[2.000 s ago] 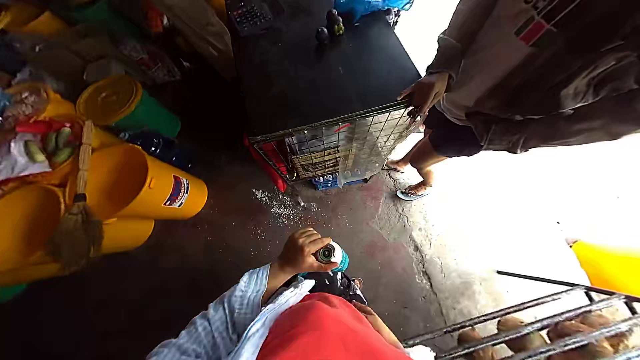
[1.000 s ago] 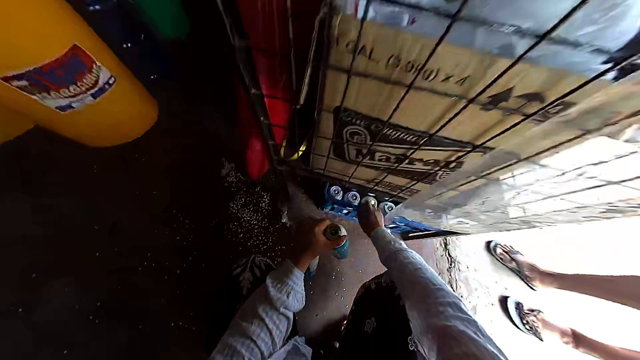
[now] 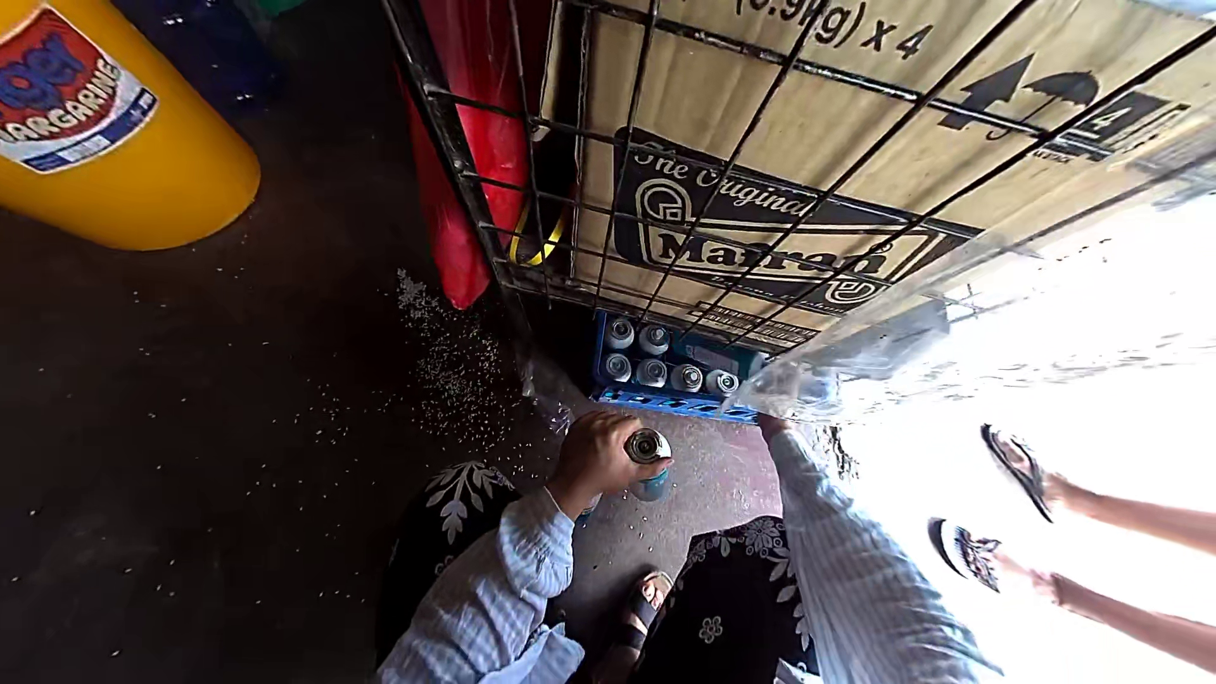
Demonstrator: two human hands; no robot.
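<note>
My left hand (image 3: 597,458) is closed around a teal bottle with a white cap (image 3: 650,467), held upright above the floor and seen from its top. A blue plastic crate (image 3: 665,404) sits low beneath a wire rack, with several white-capped bottles (image 3: 652,371) standing in it. At the crate's right end is my right hand (image 3: 777,426); most of it is hidden behind clear plastic sheeting, so its fingers cannot be made out. Another bluish item is partly visible below my left hand.
Behind the wire grid (image 3: 655,114) stands a printed cardboard box (image 3: 741,214). A red plastic bag (image 3: 461,190) hangs at its left. White grains (image 3: 456,361) lie scattered on the floor. A yellow tub (image 3: 180,152) is at upper left; another person's sandalled feet (image 3: 1016,465) are at right.
The view has come down close to the rack's lower end. My right hand has shifted from the bottle tops to the crate's right end. My left hand keeps hold of the bottle.
</note>
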